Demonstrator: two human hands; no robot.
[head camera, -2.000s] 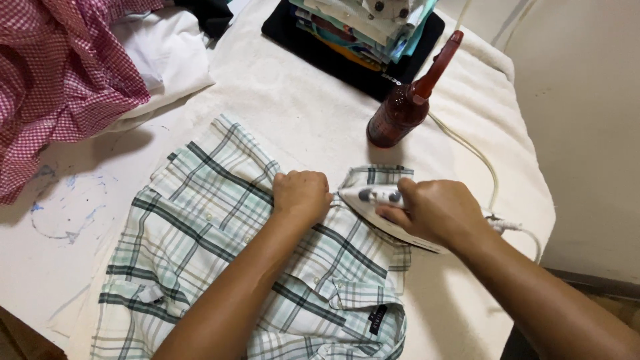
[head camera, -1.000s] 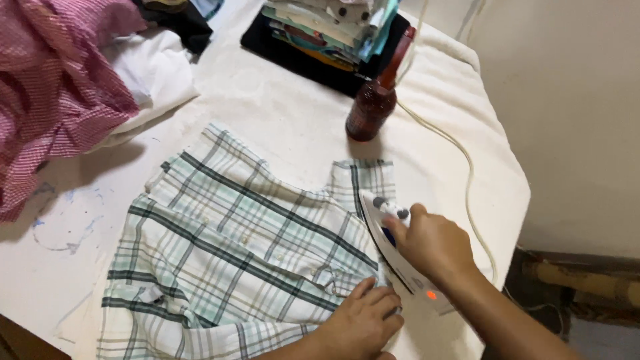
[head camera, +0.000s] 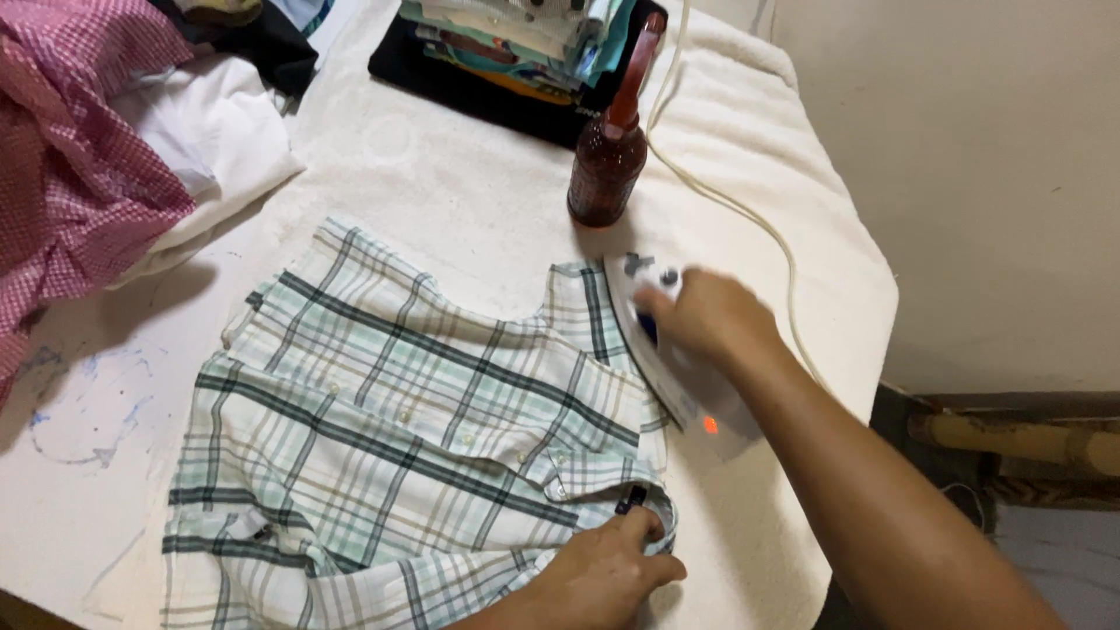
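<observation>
A plaid button-up shirt (head camera: 420, 394) in white, green and grey lies spread on the cream cloth covering the table. My right hand (head camera: 713, 315) grips the handle of a clothes iron (head camera: 652, 350), whose edge lies along the right side of the shirt by the sleeve; an orange light glows near its heel. At the shirt's collar, close to the dark neck label (head camera: 631, 500), rests my left hand (head camera: 608, 560). Its fingers are bent at the collar's edge, and whether they pinch the fabric is hard to tell.
Behind the shirt stands a dark red spray bottle (head camera: 608, 166), beside a stack of folded clothes (head camera: 516, 44) on a black folded garment (head camera: 472, 92). Pink checked cloth (head camera: 79, 166) and white cloth (head camera: 219, 131) are heaped at the left. A pale cord (head camera: 744, 210) runs along the right.
My left hand has moved from the shirt's shoulder area down to the collar. The iron, still in my right hand, has turned and lies along the shirt's right edge.
</observation>
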